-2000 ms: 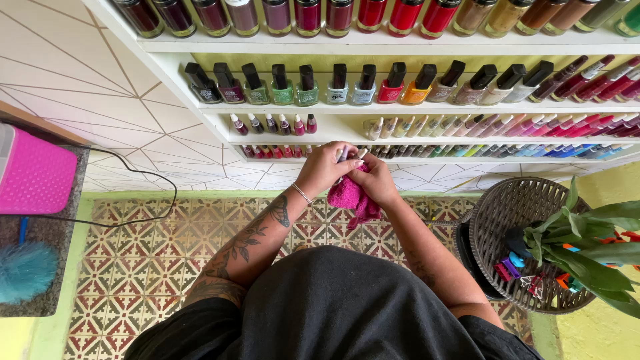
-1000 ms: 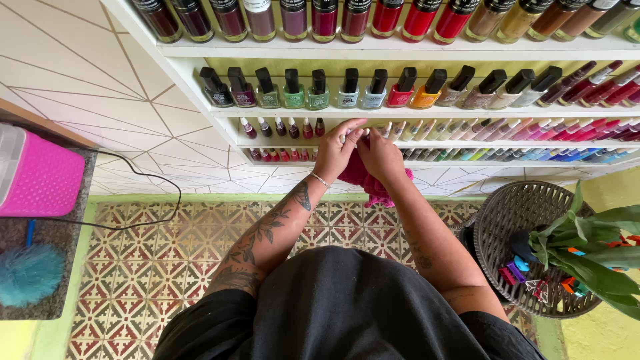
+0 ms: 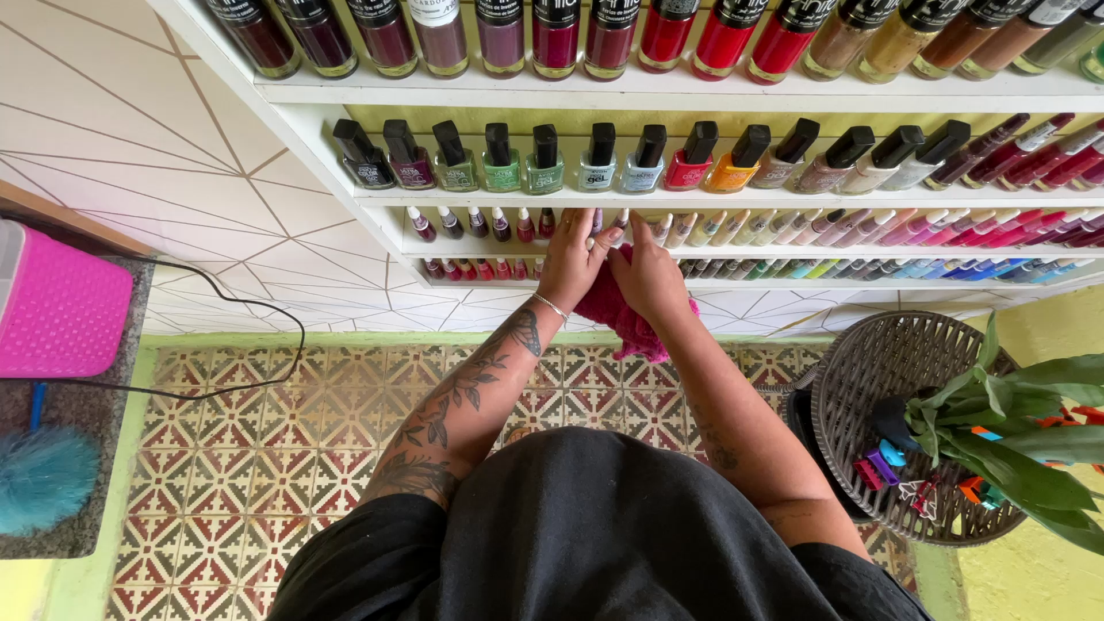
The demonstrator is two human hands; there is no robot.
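Note:
My left hand (image 3: 573, 257) reaches to the third shelf down, its fingers at small nail polish bottles with white caps. One bottle (image 3: 623, 219) stands between my two hands; whether my left fingers grip a bottle is unclear. Beside it, my right hand (image 3: 649, 274) has its index finger raised towards the same row. A crumpled magenta cloth (image 3: 634, 323) hangs below and between the hands, bunched under my right palm and fingers. To the left of my hands stand dark and red small bottles (image 3: 524, 226); to the right runs a row of pale ones (image 3: 709, 229).
Larger polish bottles (image 3: 545, 159) line the white shelves (image 3: 604, 93) above. At right, a dark woven basket-like table (image 3: 849, 371) bears coloured clips and a leafy plant (image 3: 1026, 431). A pink plastic basket (image 3: 73, 302), a black cable (image 3: 297, 345) and a blue duster (image 3: 43, 479) are at left.
My hands were together over the cloth two seconds ago; they have moved onto the row of small bottles and are slightly apart. The cloth has come along with them.

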